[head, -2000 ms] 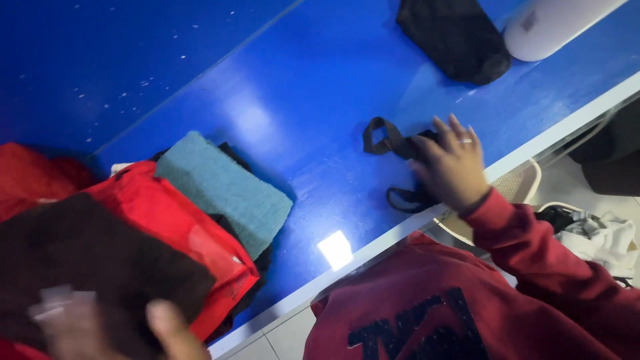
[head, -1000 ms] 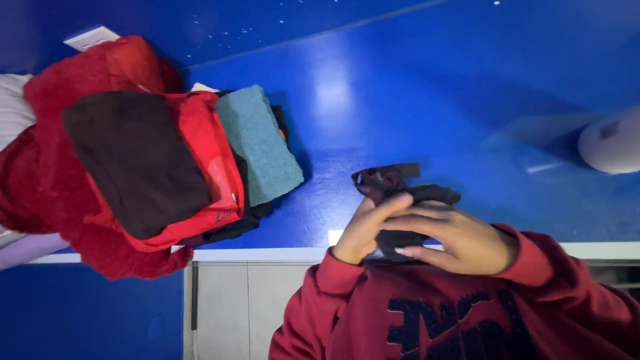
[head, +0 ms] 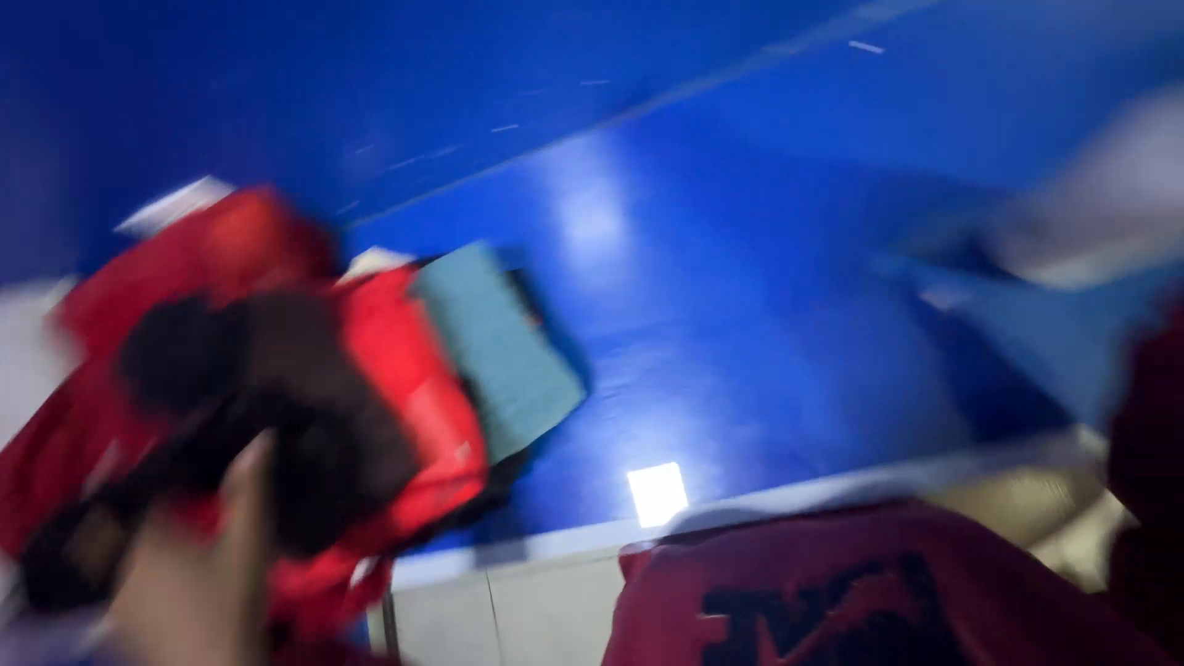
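Note:
My left hand (head: 199, 564), blurred, is at the lower left with a black cloth item (head: 305, 462) held against its fingers, over the pile of clothes. Under it lie a dark brown folded cloth (head: 314, 351) and a bright red cloth (head: 407, 370). A folded teal cloth (head: 499, 351) sits at the pile's right side. My right hand is out of view; only a dark red sleeve (head: 1147, 444) shows at the right edge.
Blue surface (head: 740, 324) with a pale front edge (head: 795, 495). A blurred whitish object (head: 1101, 203) is at the upper right. Red fuzzy fabric (head: 185, 268) and white material (head: 28, 351) lie at the left. A beige basket-like thing (head: 1027, 518) is partly visible below the edge.
My hands were together on the dark cloth item in front of me; now my left hand has moved left with black cloth to the pile, and my right hand has left view.

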